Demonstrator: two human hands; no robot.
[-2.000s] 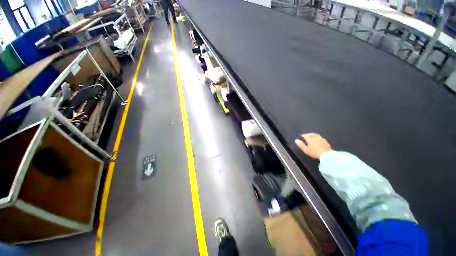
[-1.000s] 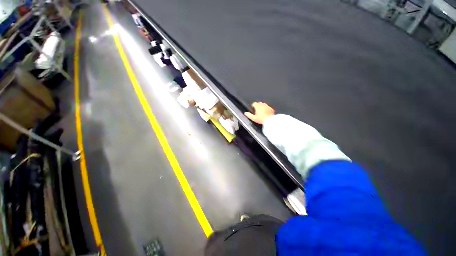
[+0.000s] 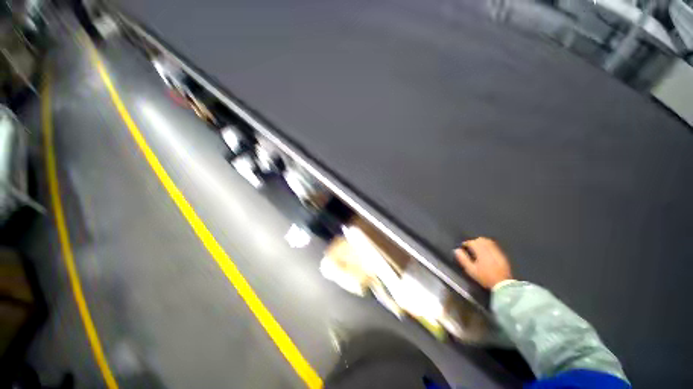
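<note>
Black fabric (image 3: 425, 114) covers the long table and lies mostly smooth. My right hand (image 3: 484, 262) is bare, in a pale green sleeve cuff, and rests on the fabric close to its edge at the near side. Its thumb and fingers are a little apart, with no object seen in them. Blur hides whether the fingertips touch a loose ply edge. My left hand is not in view.
A metal table rim (image 3: 330, 182) runs diagonally. Blurred white and tan items (image 3: 346, 262) lie under it. Yellow lines (image 3: 190, 213) mark the grey aisle floor on the left. Blurred racks stand at the far left; white structures are at the upper right.
The view has swung and moved along the table, and the racks at left have mostly left the picture. My right hand stays at the fabric's edge and now shows lower right than one second ago.
</note>
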